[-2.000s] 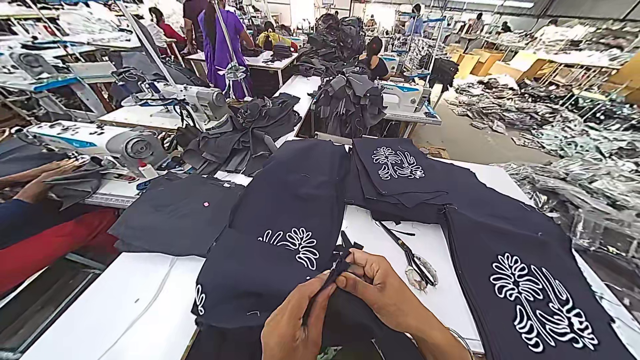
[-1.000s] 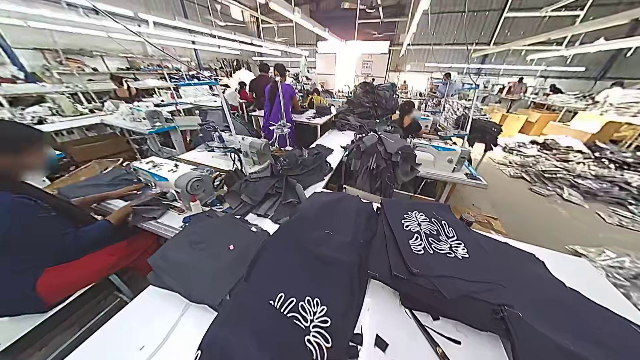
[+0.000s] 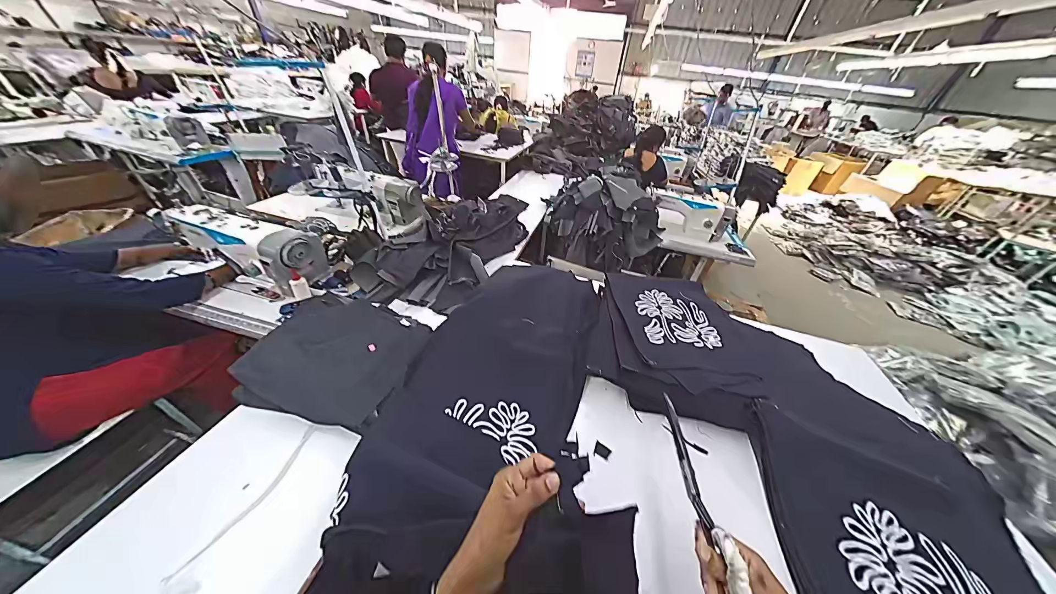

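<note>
Dark navy fabric pieces [image 3: 495, 346] with white looped embroidery are draped over the white table [image 3: 239, 495]. Above the near part of this fabric, my left hand [image 3: 520, 495] has thumb and fingertips pinched together; a thin thread seems to hang from them. Small dark scraps [image 3: 601, 450] lie just beyond it. At the lower right, my right hand [image 3: 730, 561] holds a pair of scissors [image 3: 686, 462] by handles wrapped in white cloth, blades pointing away over the table. More embroidered navy fabric [image 3: 874, 454] lies to the right of the scissors.
A folded dark grey cloth pile [image 3: 330, 363] lies at the left. Beyond it stands a sewing machine [image 3: 256, 239], with a seated co-worker's sleeve [image 3: 99, 280] beside it. Dark cloth heaps [image 3: 606, 219] stand farther ahead, and piled pieces [image 3: 891, 247] cover the floor at right.
Two seconds ago both my hands were together on dark cloth, with the scissors lying on the table. Now they are apart and my right hand holds the scissors.
</note>
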